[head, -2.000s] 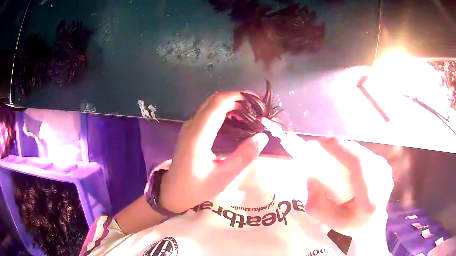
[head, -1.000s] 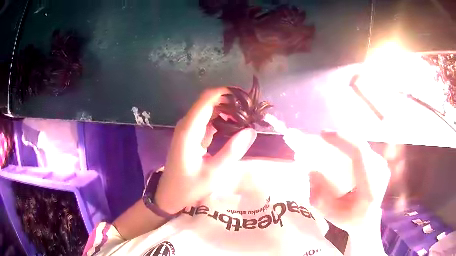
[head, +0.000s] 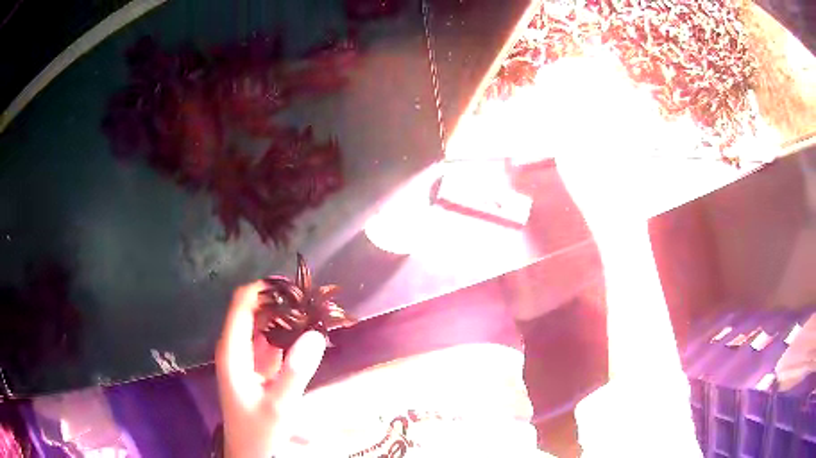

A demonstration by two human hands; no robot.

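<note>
My left hand (head: 259, 376) holds a dark, glossy spiky hair piece (head: 302, 309) between thumb and fingers, near the table's front edge, with its tufts pointing up. My right arm (head: 626, 313) reaches forward and right into strong glare. My right hand (head: 582, 116) is washed out there, beside the crate of small pieces, and its fingers and anything in them cannot be made out.
A pile of dark red spiky pieces (head: 259, 143) lies on the green table (head: 116, 304). A slim dark tool (head: 483, 213) lies on the bright patch. A crate of many pieces (head: 698, 72) stands upper right. A purple slatted crate (head: 743, 420) is lower right.
The view has swung to the right, showing more of the upper-right crate. My right hand has left the area by the hair piece and reached forward. My left hand still holds the piece.
</note>
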